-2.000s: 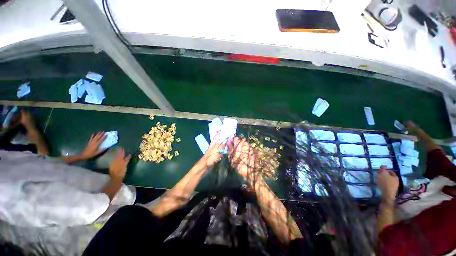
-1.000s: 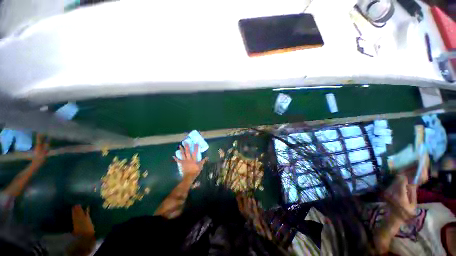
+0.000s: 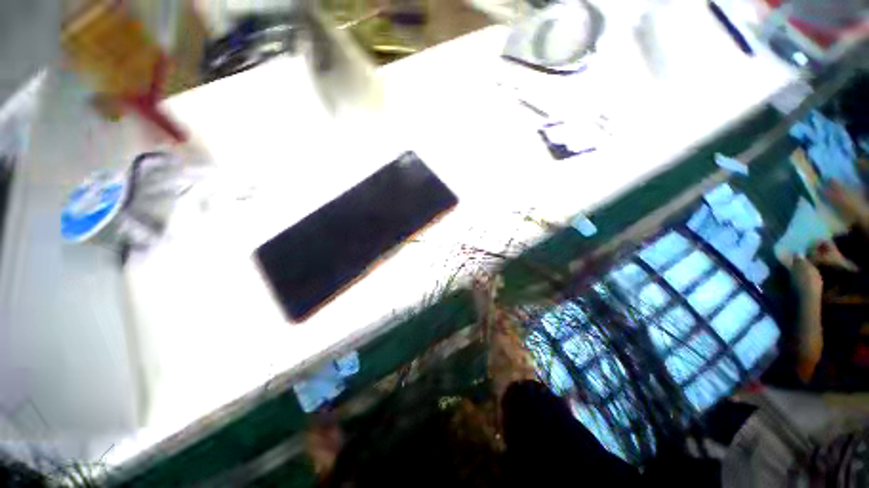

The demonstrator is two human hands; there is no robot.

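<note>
Light-blue units (image 3: pixel 324 383) lie on the green belt at the lower left. A dim, blurred hand, which looks like my left hand (image 3: pixel 324 443), is just below them; whether it touches or holds one cannot be told. My right hand (image 3: pixel 488 294) reaches up to the white shelf's front edge, blurred and crossed by dark hair; its fingers and any held thing cannot be made out. The black compartment tray (image 3: pixel 700 295) is at the right of my right forearm, its visible cells filled with light-blue units, partly behind hair.
The white shelf (image 3: pixel 515 191) carries a large dark smartphone (image 3: pixel 357 238), a blue-and-white round container (image 3: pixel 93 205) and a tape-like roll (image 3: pixel 562 38). Loose blue units (image 3: pixel 732 224) lie beyond the tray. Another person's hand (image 3: pixel 810 305) is at the right.
The view has swung and tilted towards the shelf, which looks larger. My right hand has moved up to the shelf's edge. My left hand is now below the blue units, not spread over them.
</note>
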